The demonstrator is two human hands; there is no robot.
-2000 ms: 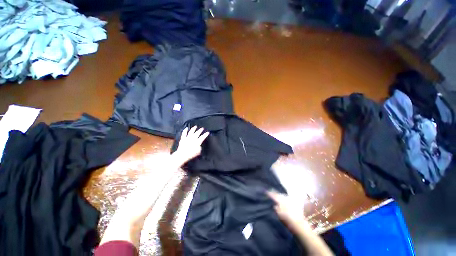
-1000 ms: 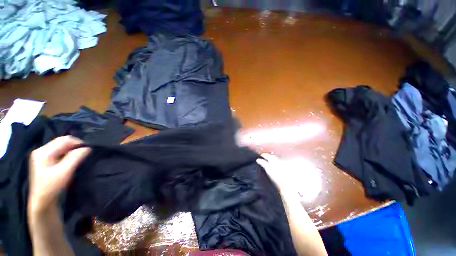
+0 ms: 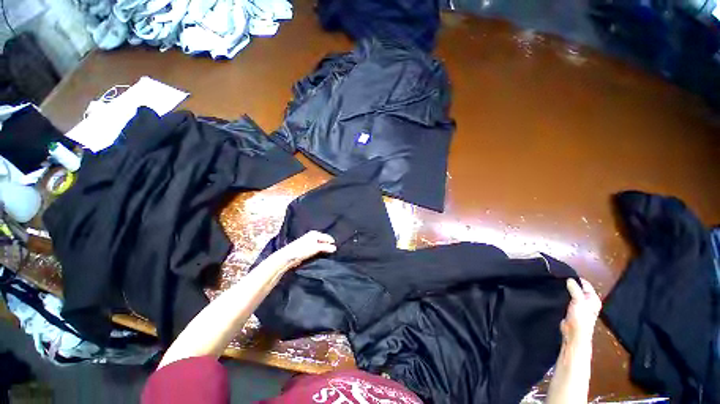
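A black garment (image 3: 450,276) lies spread in front of me, part matte cloth and part shiny wrinkled lining. Its near part reaches the table's front edge, by my shirt. My left hand (image 3: 314,246) is on the matte black cloth at the garment's left part, fingers closed on it. My right hand (image 3: 583,304) pinches the garment's right edge, where a fine pale line shows. The fingertips of both hands are partly hidden by cloth or too small to make out.
A stack of lined garments (image 3: 371,110) with a small white label lies beyond the work. A black pile (image 3: 150,213) lies left, near a paper sheet (image 3: 118,118) and yellow tape roll (image 3: 60,181). Dark garments (image 3: 663,292) lie right. Pale garments (image 3: 213,24) and navy garments (image 3: 379,17) lie far off.
The view has swung left. The garment, lifted and blurred a second ago, now lies spread more to the right. My left hand has moved from the far left cloth toward the middle; my right hand grips the right edge.
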